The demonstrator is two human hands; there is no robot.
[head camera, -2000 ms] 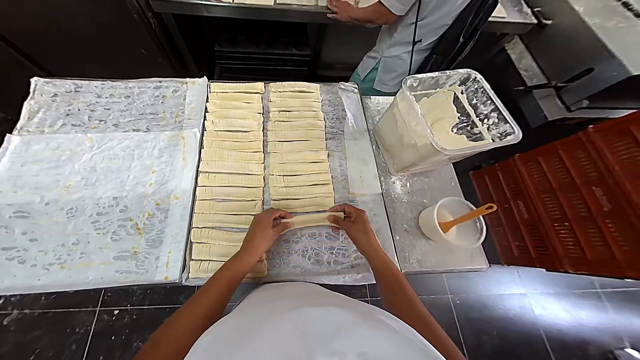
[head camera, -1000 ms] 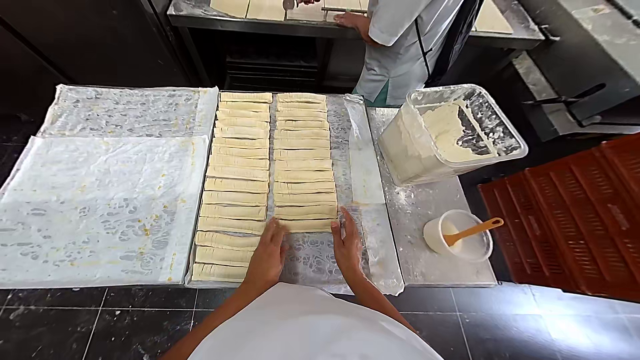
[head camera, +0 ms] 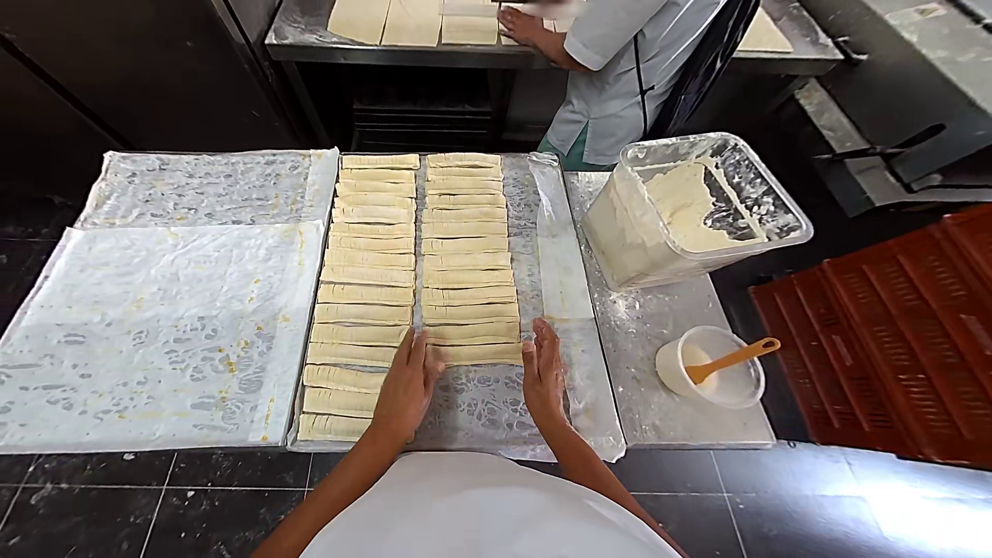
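Two columns of pale dough strips lie crosswise on a paper-lined tray (head camera: 480, 403). The nearest strip of the right column (head camera: 477, 355) lies flat between my two hands. My left hand (head camera: 411, 376) touches its left end, fingers pointing away from me, beside the left column (head camera: 360, 314). At its right end is my right hand (head camera: 545, 368), held on edge with the fingers extended; whether it touches the dough I cannot tell. Neither hand grips anything.
Stained baking paper (head camera: 155, 341) covers the left side. At right stand a plastic bin of flour (head camera: 628, 225), a tub (head camera: 682, 364) with an orange-handled brush (head camera: 732, 360) and red crates (head camera: 891, 333). Across, a co-worker's hand (head camera: 523, 27) rests at dough sheets (head camera: 411, 22) on a metal table (head camera: 310, 50).
Two seconds ago both hands held a dough strip by its ends above the paper. That strip now lies against the right column, and my fingers have let go.
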